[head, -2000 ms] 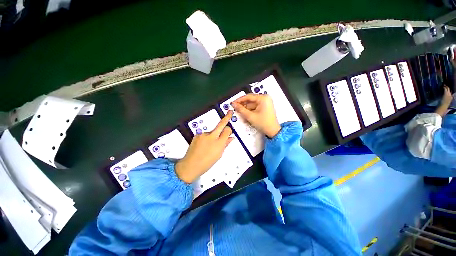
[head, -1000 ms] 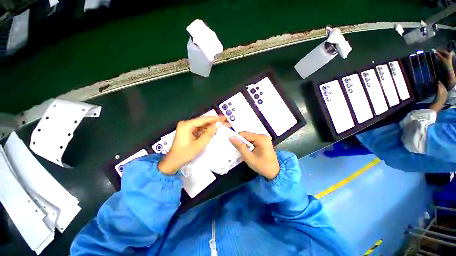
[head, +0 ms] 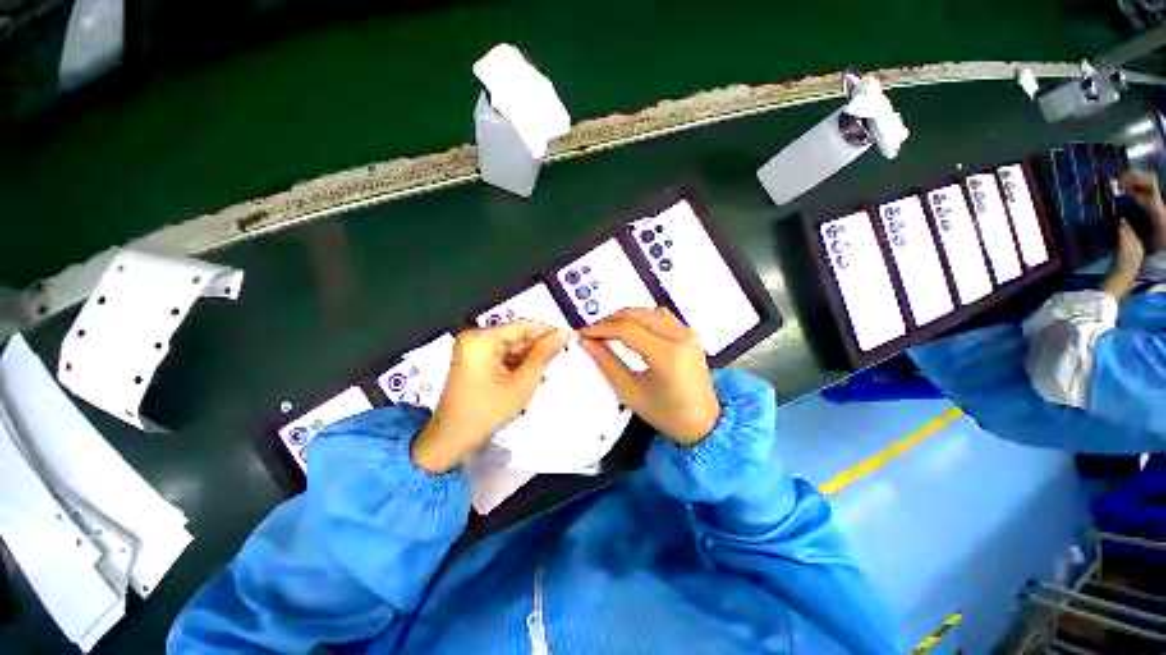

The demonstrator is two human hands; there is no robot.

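My left hand (head: 486, 390) and my right hand (head: 655, 369) meet fingertip to fingertip over the middle of the phone tray (head: 760, 305). A white sticker backing sheet (head: 563, 429) with small dark dots lies below and between them, its top edge at my left fingertips. My right thumb and index finger are pinched together; any tiny piece between them is too small to tell. The tray holds smartphones (head: 701, 282) back up, with dark lens rings at their upper ends. The hands, sleeves and sheet cover parts of the middle and left phones.
A white bottle (head: 509, 151) with a cloth on top stands by the belt rail. Another bottle (head: 812, 160) lies tilted at right, near a second phone tray (head: 882, 343). A curled dotted sheet (head: 134, 320) and stacked sheets (head: 64, 512) lie left. A person's hands are at far right.
My hands have moved from the lens area of a right-hand phone back towards the tray's middle. The backing sheet, folded up between them a second ago, now hangs flatter below my fingertips.
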